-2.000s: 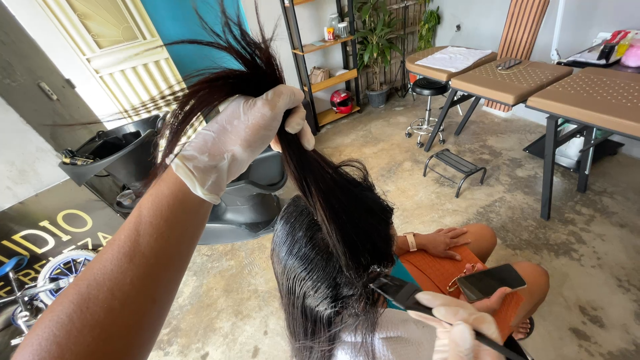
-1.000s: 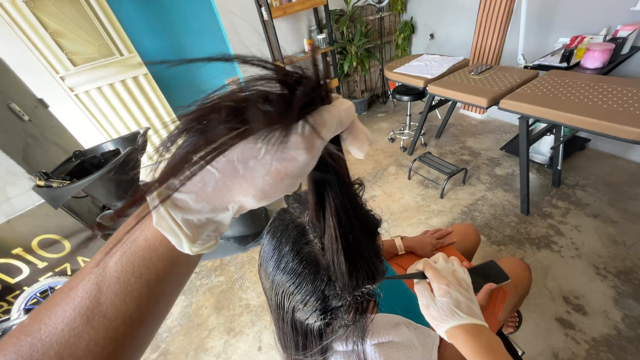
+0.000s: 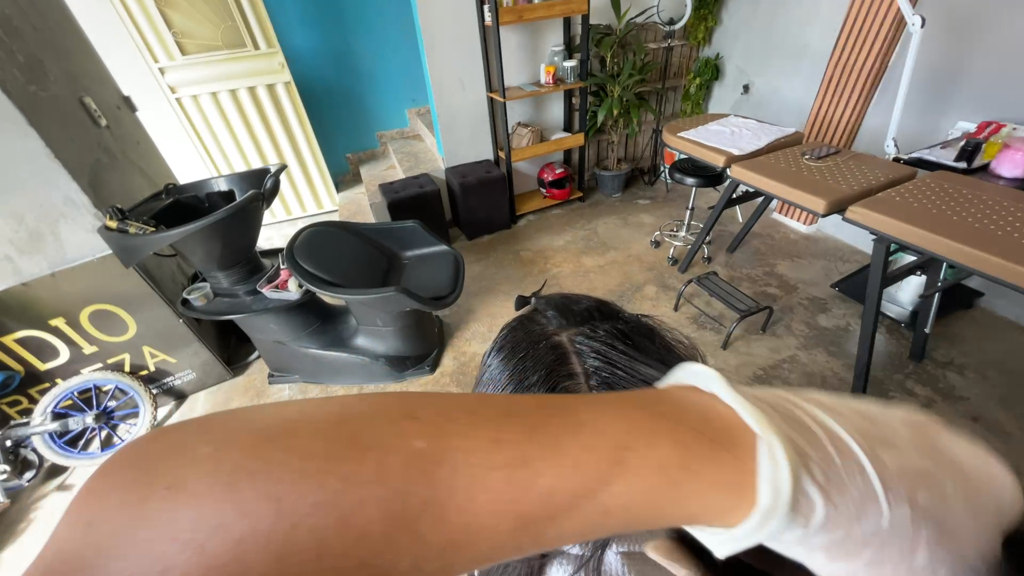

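My left forearm crosses the lower view, and my left hand [image 3: 888, 472], in a translucent white glove, is blurred at the lower right. Its fingers are turned away, so their grip is hidden; something dark, possibly hair, shows beneath the hand and at the right edge. Behind my forearm is a seated person's head of dark, wet-looking hair [image 3: 576, 336], parted down the middle, with a small tuft sticking up at the top. Strands hang below my arm. My right hand cannot be made out; a small pale patch at the bottom edge is unclear. The tint brush is not visible.
A black shampoo basin [image 3: 200, 216] with its seat [image 3: 376, 264] stands at left, near a small bicycle wheel [image 3: 96, 416]. A black step stool [image 3: 724, 300], a round stool [image 3: 696, 172] and brown padded tables [image 3: 824, 180] stand at right. Shelves [image 3: 540, 148] are behind.
My left hand has moved from upper left, where it held up a bunch of hair, to the lower right. My right hand and the brush have left view. The view has shifted.
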